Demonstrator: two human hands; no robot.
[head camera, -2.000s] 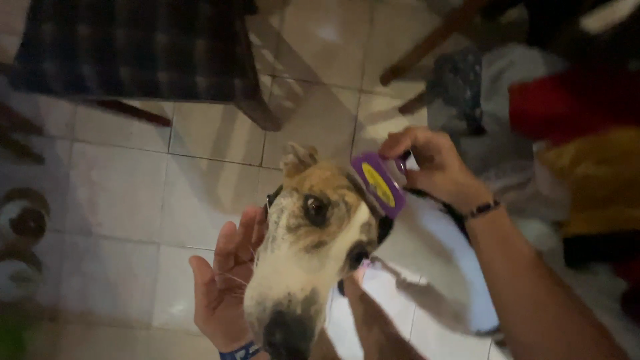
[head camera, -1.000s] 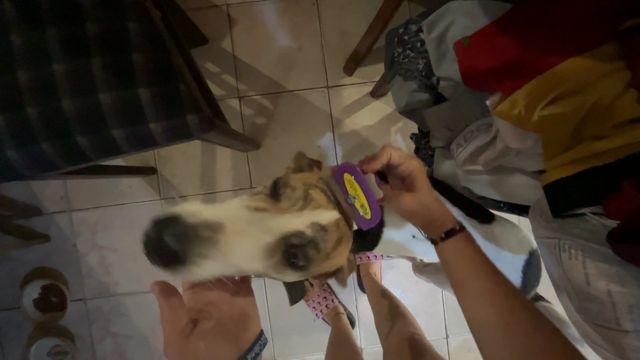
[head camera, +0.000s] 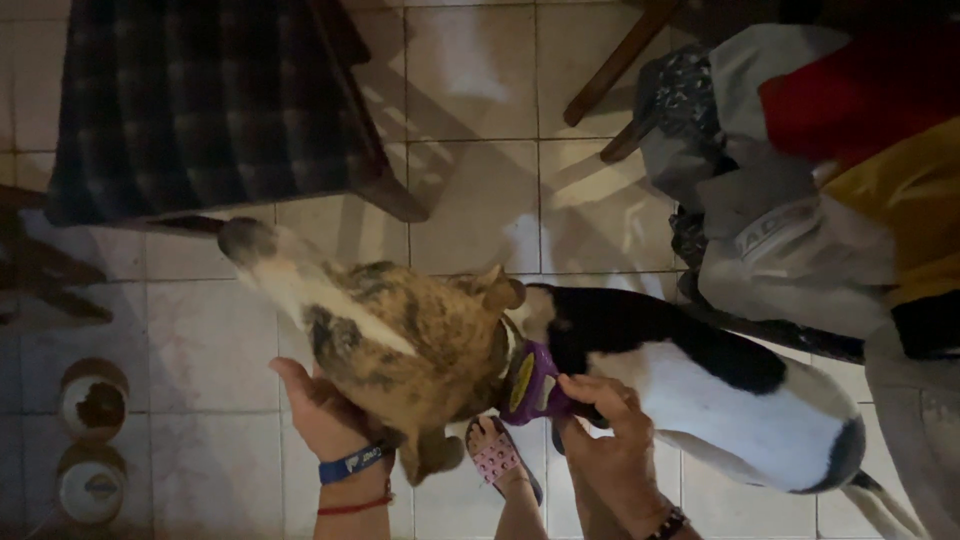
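Note:
A dog (head camera: 420, 330) with a brindle head, a white muzzle stripe and a black-and-white body stands below me, its muzzle pointing to the upper left. My left hand (head camera: 330, 409), with a blue wristband and a red string, cups the side of its head near the jaw and cheek; the fingers are partly hidden beneath. My right hand (head camera: 611, 435), wearing a dark beaded bracelet, grips a purple plastic pet tool (head camera: 536, 382) with a yellow oval label. That tool rests against the dog's neck, beside the pale collar (head camera: 511, 345).
A chair with a checked seat (head camera: 202, 105) stands at upper left, and wooden chair legs (head camera: 622, 64) at upper right. Clothes (head camera: 795, 247) are heaped at right. Two bowls (head camera: 94, 409) sit at lower left. A foot in a pink studded sandal (head camera: 495, 454) is on the tiles (head camera: 472, 202).
The dog's head has turned, its muzzle now pointing up and left instead of left. The purple tool, still in my right hand, has moved lower beside the neck. My left hand stays by the head.

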